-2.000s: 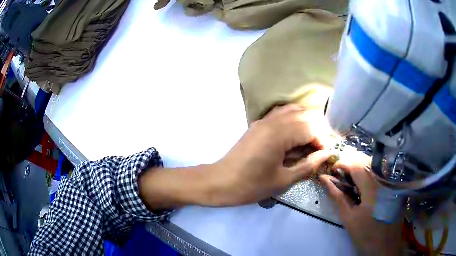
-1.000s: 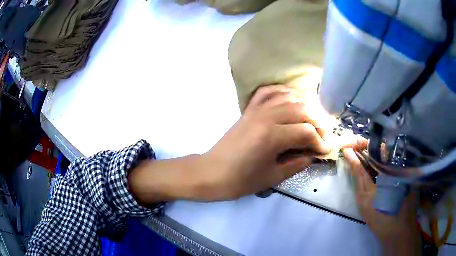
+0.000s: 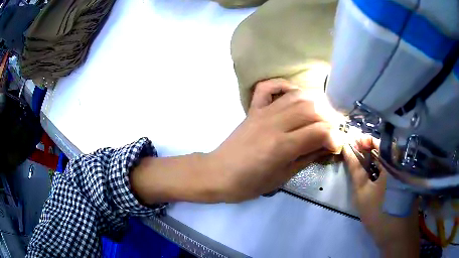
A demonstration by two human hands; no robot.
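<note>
An olive-khaki garment piece [image 3: 284,43] lies on the white table and runs under the sewing machine head [image 3: 382,55]. My left hand [image 3: 282,141] rests on its lower part and pinches its edge beside the brightly lit presser foot [image 3: 347,126]. My right hand [image 3: 370,184] is below the machine head, partly hidden by it, with its fingertips close to the left ones. A small dark tool [image 3: 371,169], possibly thread snips, is held in the right hand. Glare and the hands hide the cloth edge at the needle.
A pile of brown-olive cloth [image 3: 65,38] lies at the upper left. More cloth [image 3: 240,2] shows at the top edge. The metal machine bed [image 3: 322,186] is below my left hand. A blue bin [image 3: 141,242] is under the table's ruler edge [image 3: 176,239]. Red and yellow handles [image 3: 443,227] are at lower right.
Compared with two seconds ago, my left hand's fingers have closed in nearer the presser foot. My right hand's fingers have shifted, and the dark tool's angle has changed. The view has moved slightly.
</note>
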